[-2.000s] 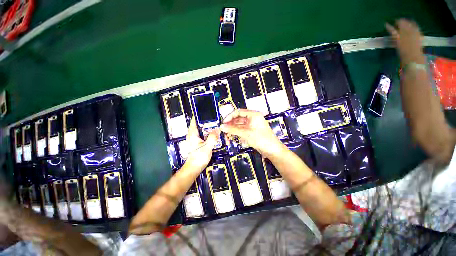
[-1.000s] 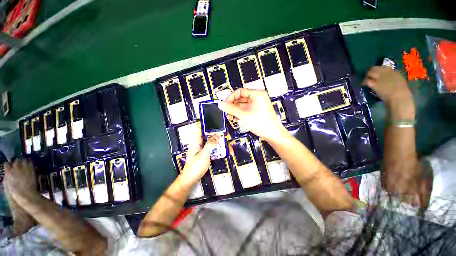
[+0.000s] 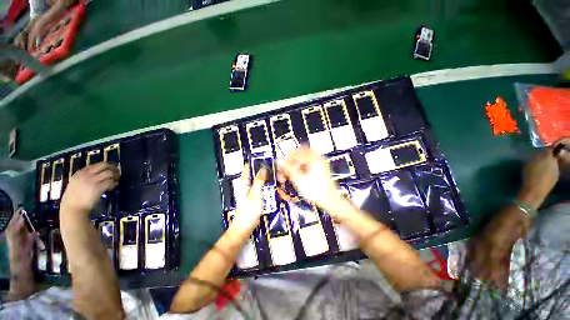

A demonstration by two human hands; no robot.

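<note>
My left hand (image 3: 250, 199) holds a phone unit (image 3: 269, 199) upright over the middle of the black blister tray (image 3: 406, 112). Its dark screen is at the top and its pale lower part shows beside my fingers. My right hand (image 3: 307, 175) is just right of the phone, blurred, with fingers bent; whether it pinches something small is hidden. Front covers with gold edges and white lower halves (image 3: 375, 122) lie in the tray pockets around my hands. One cover (image 3: 397, 157) lies sideways at the right.
A second tray (image 3: 147, 150) is at the left, with a neighbour's hand (image 3: 90, 187) over it. Two phones (image 3: 239, 72) (image 3: 423, 44) lie on the green belt. Orange parts (image 3: 500, 117) and a bag of them (image 3: 550, 112) are at the right. A neighbour's arm (image 3: 531, 194) is there. A red tray (image 3: 53, 44) is far left.
My left hand and the phone sit lower in the picture, and the phone's screen is less exposed. The right neighbour's hand has moved to the bag; the left neighbour's hand has moved over the left tray.
</note>
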